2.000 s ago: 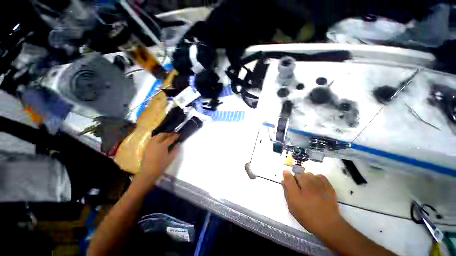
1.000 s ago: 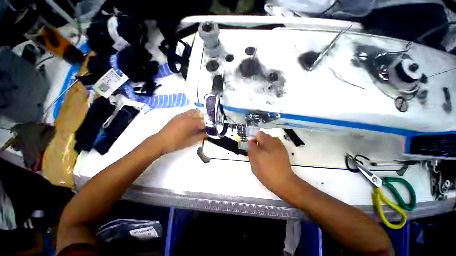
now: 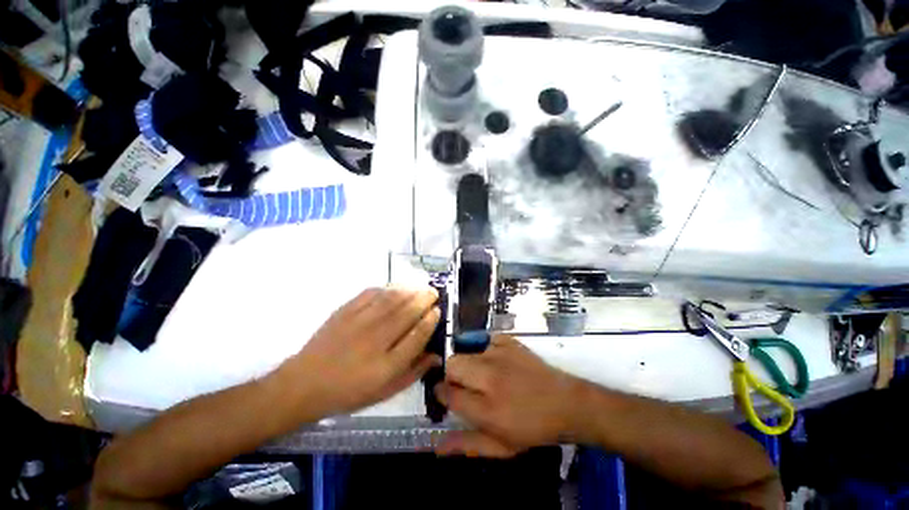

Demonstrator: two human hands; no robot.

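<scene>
The white sewing machine head (image 3: 618, 224) with black lint smudges fills the upper right. An upright oblong part (image 3: 474, 296) with a bright rim and dark centre stands at its left end, above my fingers. A narrow black fabric strip (image 3: 435, 390) lies between my hands, below the needle area. My left hand (image 3: 374, 339) has its fingertips on the strip's left side. My right hand (image 3: 503, 393) has its fingers on the strip from the right. The needle itself is hidden behind the oblong part and my fingers.
Green-and-yellow-handled scissors (image 3: 750, 371) lie right of the needle area. Black bundles (image 3: 164, 284), a white ticket (image 3: 138, 173) and a blue-and-white striped strip (image 3: 289, 204) lie left. Tan taped material (image 3: 52, 309) is at the far left. Black straps (image 3: 329, 90) lie behind. The table's scaled front edge (image 3: 349, 436) runs below.
My left hand has come from the black bundles to the needle area. Both hands now meet at the black strip, nearer the table's front edge. The view has shifted and moved closer.
</scene>
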